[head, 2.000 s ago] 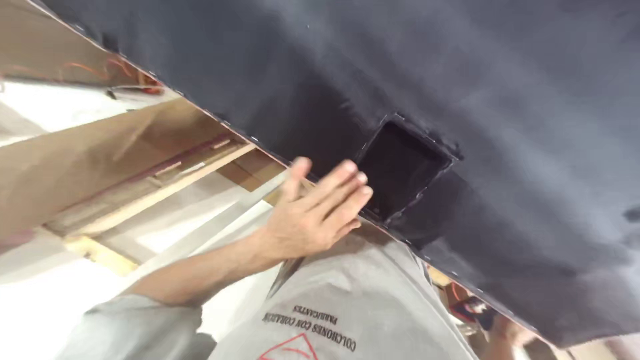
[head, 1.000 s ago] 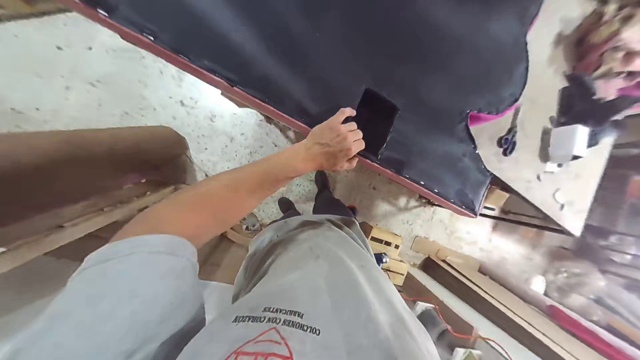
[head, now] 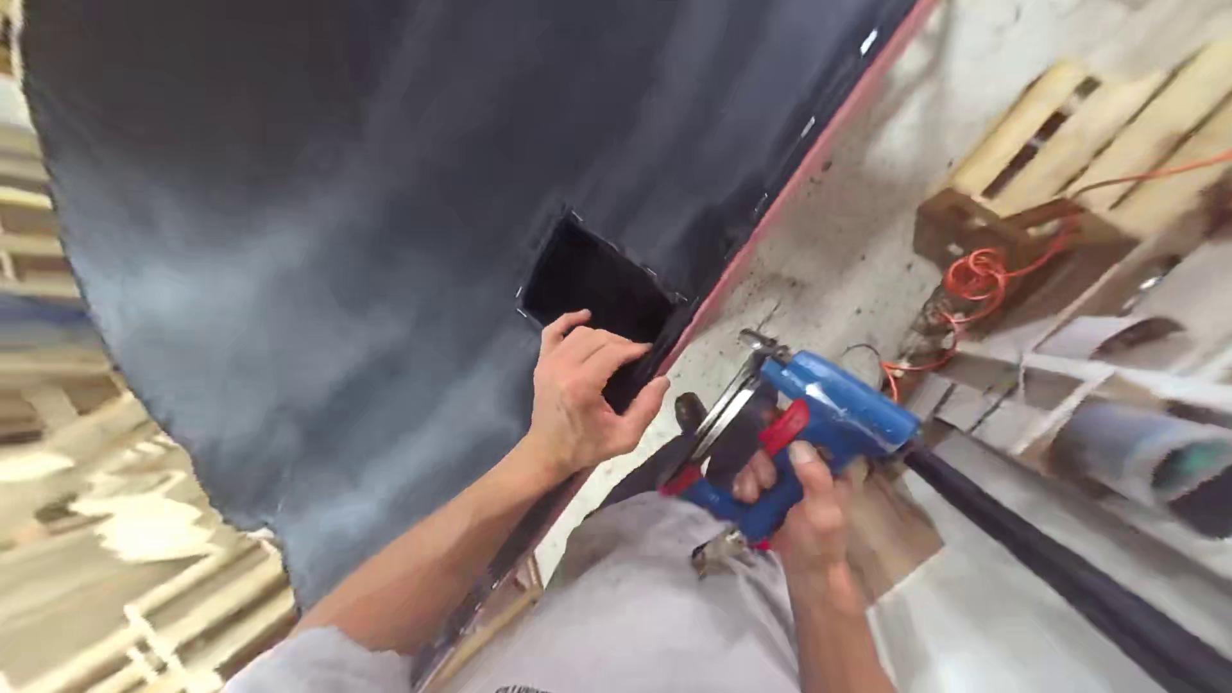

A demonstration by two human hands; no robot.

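Thin black fabric (head: pixel 385 183) is stretched over a large panel, with staples along its pink-trimmed edge. A darker black rectangular patch (head: pixel 599 281), stapled around its border, lies near that edge. My left hand (head: pixel 587 390) rests on the patch's near end, fingers spread and bent, with nothing seen in its grasp. To the right, my right hand (head: pixel 808 491) grips a blue pneumatic staple gun (head: pixel 837 404) by its handle, the nose toward the panel's edge but apart from it. What the fingertips of my left hand press on is partly hidden.
A wooden pallet (head: pixel 1088 135) lies on the floor at the upper right. An orange coiled air hose (head: pixel 977 279) runs beside a brown wooden block (head: pixel 962 226). Rolls of material (head: pixel 1145 462) lie at the right. Blurred wooden frames (head: pixel 144 616) stand at the lower left.
The staple gun has come into view in my right hand, which the earlier frames do not show. My left hand now lies over the patch's near end. The view has turned strongly.
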